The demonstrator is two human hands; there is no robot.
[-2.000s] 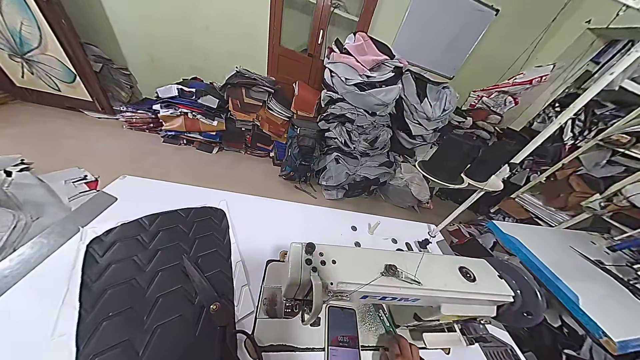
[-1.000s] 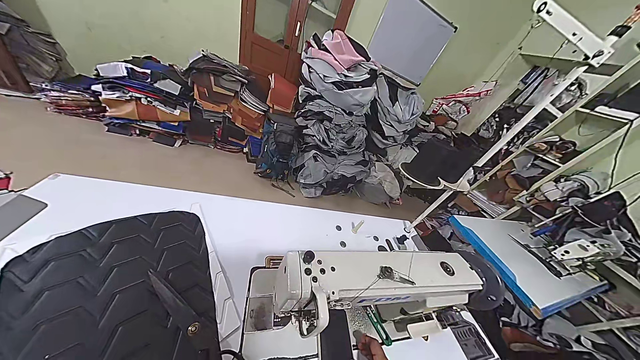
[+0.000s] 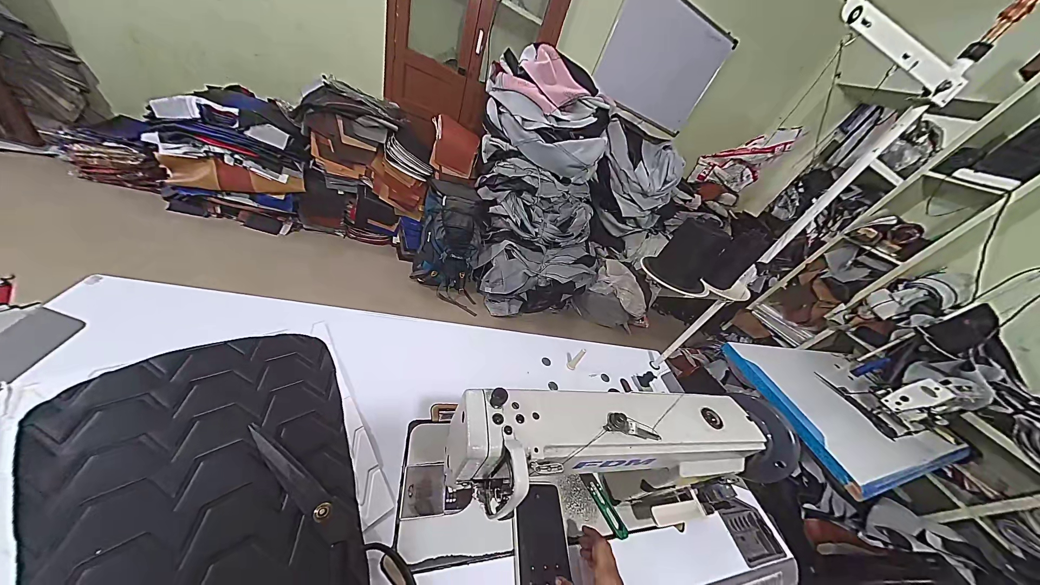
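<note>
My right hand [image 3: 600,556] is at the bottom edge, its fingertips beside a dark phone [image 3: 543,528]; whether it grips the phone is unclear. A small bit of skin shows at the phone's lower edge. The phone lies below the arm of a white FDM sewing machine [image 3: 617,439]. A green-handled tool [image 3: 605,505] rests right of the phone. Black quilted fabric with a zigzag pattern [image 3: 179,455] covers the table's left side, and dark scissors [image 3: 292,479] lie on it, blades pointing up and left. My left hand cannot be made out.
The white table [image 3: 422,333] holds several small dark round pieces near its far edge. Black thread cones [image 3: 691,252] stand on a holder behind the machine. Stacked material [image 3: 227,154] and grey fabric bundles [image 3: 536,211] line the wall. A blue-edged table [image 3: 812,406] and crowded shelves are at right.
The phone's screen was lit in the oldest frame and looks dark now. The view has turned somewhat to the right. The scissors still lie on the quilted fabric.
</note>
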